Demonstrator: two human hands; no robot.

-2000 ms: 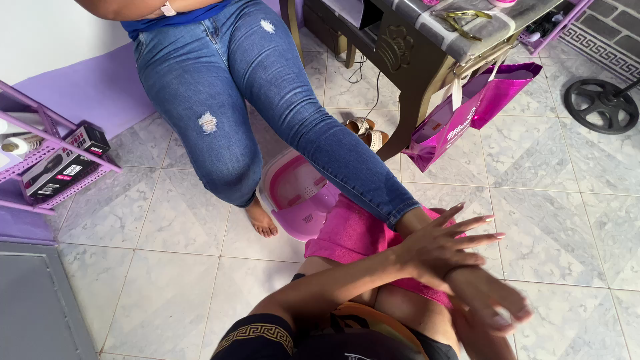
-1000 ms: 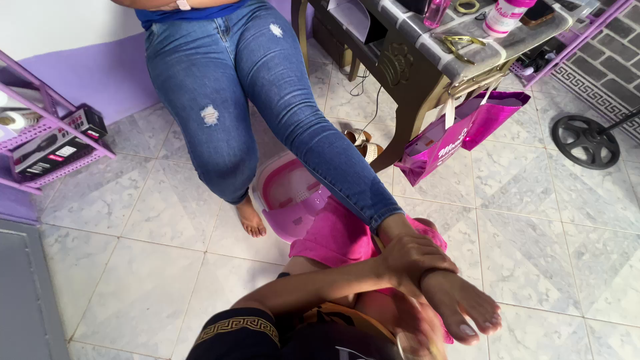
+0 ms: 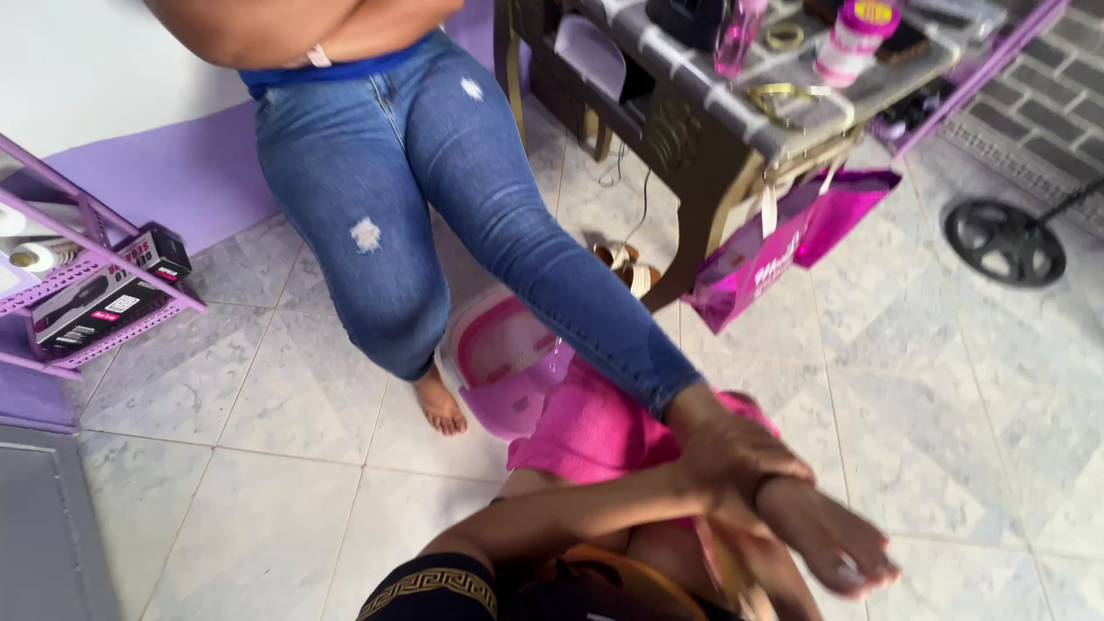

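Observation:
My left hand [image 3: 743, 461] is wrapped over the ankle and top of a seated person's bare foot [image 3: 824, 530], whose toes point to the lower right. Below it, my right hand [image 3: 759, 565] is blurred and partly hidden beside the underside of that foot; its finger position is unclear. The raised leg wears blue jeans [image 3: 569, 276] and crosses above a bright pink towel [image 3: 586, 423] draped over my lap. The person's other bare foot [image 3: 440, 404] rests on the tiled floor, next to a pink and purple foot basin [image 3: 509, 379].
A carved table [image 3: 716, 164] at upper right holds a pink bottle [image 3: 737, 39], a pink-lidded jar [image 3: 854, 43] and gold-coloured tools. Magenta bags [image 3: 759, 259] hang beside it. Sandals [image 3: 634, 269] lie beneath. A purple shelf [image 3: 129, 332] stands left, a black round base [image 3: 1005, 241] right.
My left hand's fingers, spread over the foot two seconds ago, now wrap around the ankle. My right hand has moved from the toes to the underside of the foot.

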